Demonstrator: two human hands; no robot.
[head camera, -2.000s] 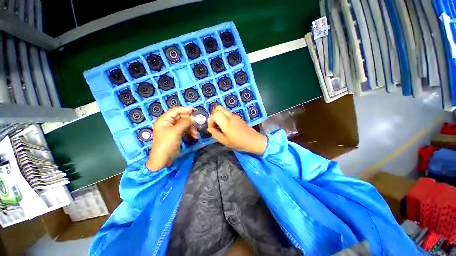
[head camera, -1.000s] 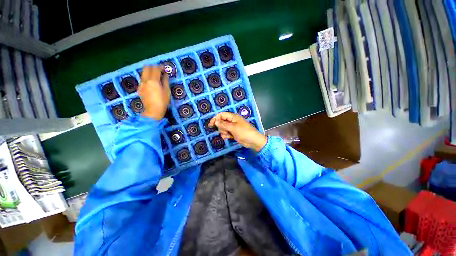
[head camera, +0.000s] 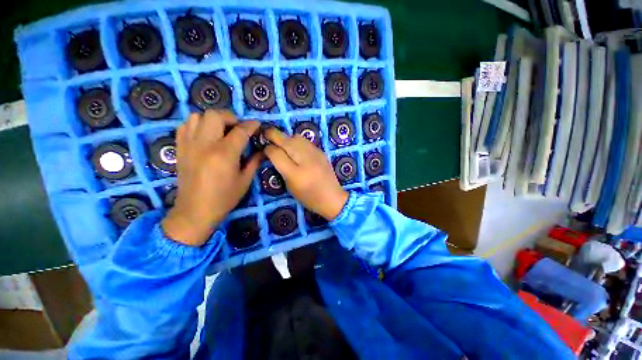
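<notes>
A blue foam divider tray (head camera: 53, 148) lies in front of me, with a round black part in most of the cells I can see. One black part (head camera: 111, 162) at the left shows a bright white centre. My left hand (head camera: 210, 172) and my right hand (head camera: 303, 165) meet over the middle of the tray. Their fingertips hold a round black part (head camera: 262, 136) between them, at or just above its cell; I cannot tell which. My hands hide several cells and parts of the lower rows.
The tray lies on a dark-green bench (head camera: 429, 140) with a pale metal strip (head camera: 433, 88). Upright grey, white and blue boards (head camera: 563, 119) with a white code label (head camera: 491, 76) stand at right. Red bins (head camera: 556, 320) are at the lower right.
The view is closer to the tray, which looks larger. My left hand has moved from the upper rows to the middle, where both hands have come together on one black part.
</notes>
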